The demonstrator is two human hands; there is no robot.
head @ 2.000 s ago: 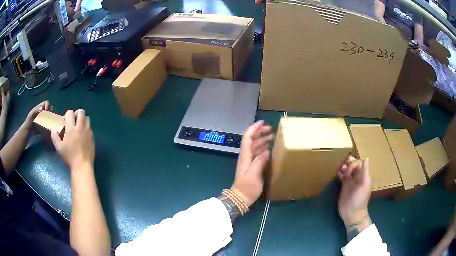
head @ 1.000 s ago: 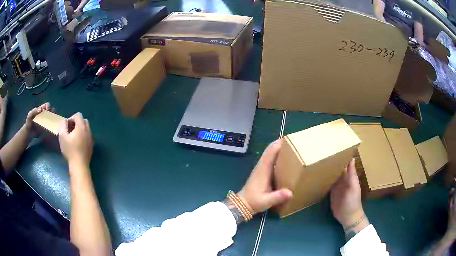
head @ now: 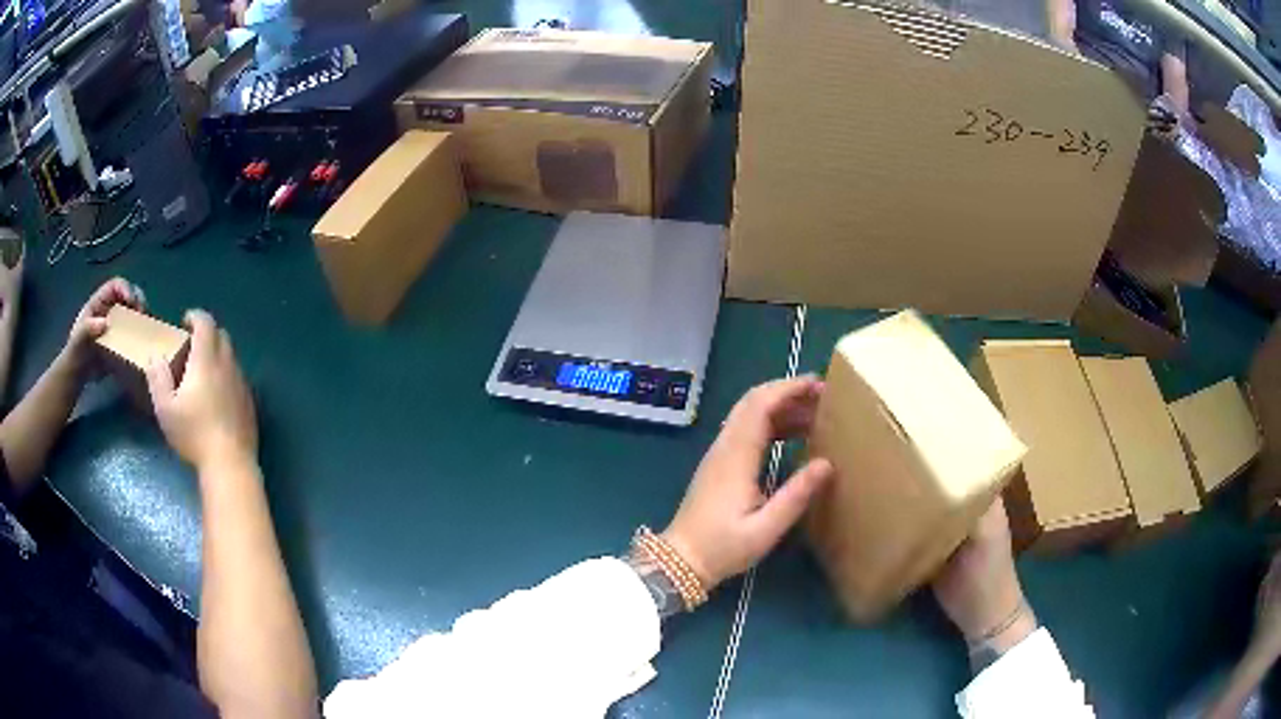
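Note:
A closed brown packed box (head: 899, 485) is held upright and tilted above the dark green tabletop, right of the centre. My left hand (head: 752, 485) is at the box's left side, thumb and fingers apart, fingertips at its edge. My right hand (head: 979, 569) is under the box's lower right side, its fingers mostly hidden behind the box. The digital bench scale (head: 618, 302) has a bare plate and glowing blue digits that look like zeros.
Waiting boxes (head: 1054, 436) lie at right. A cardboard sign (head: 927, 183) reading "230-239" stands behind them. A lone box (head: 391, 232) stands left of the scale, a shipping carton (head: 555, 127) behind. Another person's hands (head: 204, 393) hold a small box at far left.
The held box has turned and tilted, its top now slanting down to the right. My right hand has moved lower beneath it, and my left fingers have loosened at its side.

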